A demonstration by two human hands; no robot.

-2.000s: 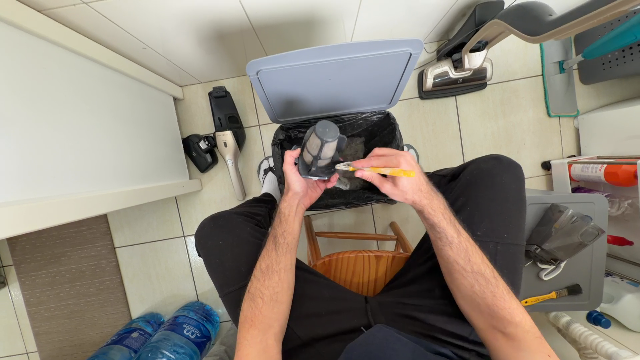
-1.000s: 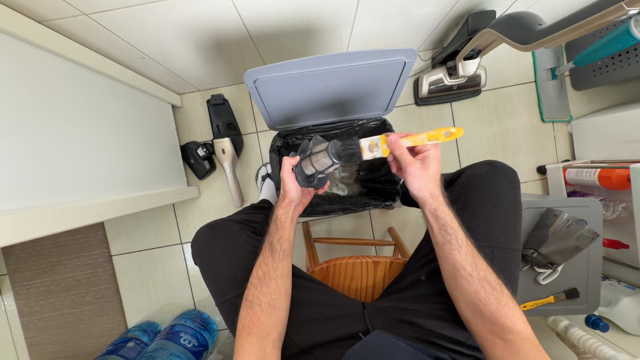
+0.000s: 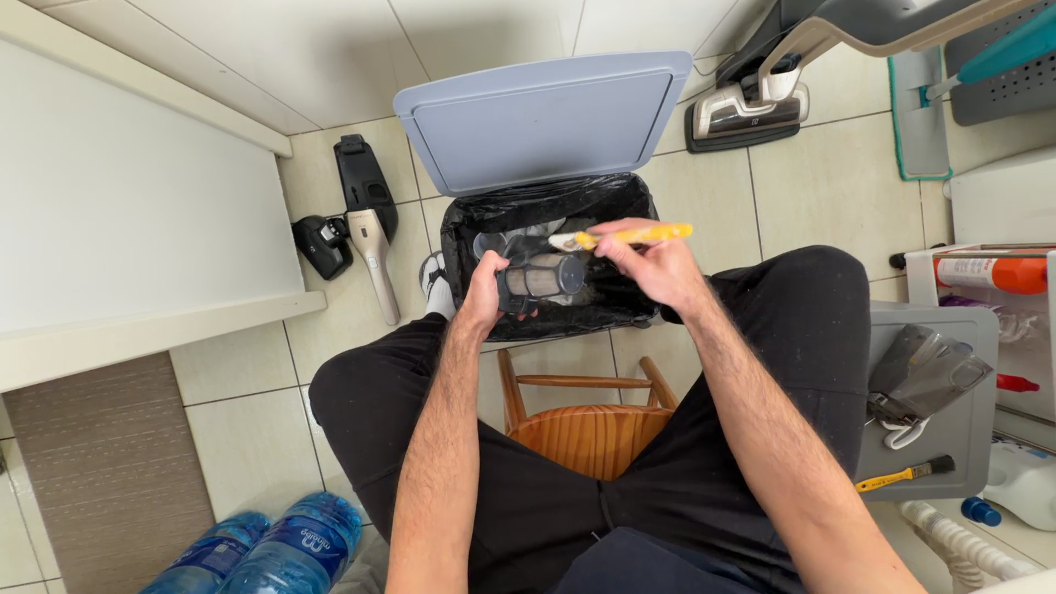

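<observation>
My left hand is closed on a vacuum cleaner's filter, a dark plastic cage with a pale, dusty mesh, its round end to the right. In my right hand is a paintbrush with a yellow handle; its head points left, just above the filter, and I cannot tell whether they touch. Both hands are over an open bin lined with a black bag, where grey dust and clear plastic show. The bin's grey-blue lid stands raised behind it.
A handheld vacuum lies left of the bin. An upright vacuum's floor head is at the back right. At my right, a grey lid holds a clear dust cup and a small brush. Large water bottles stand lower left.
The filter has turned, its round end now to the right and lower. The brush has moved back left from its place a second ago, and its head is again close to the filter.
</observation>
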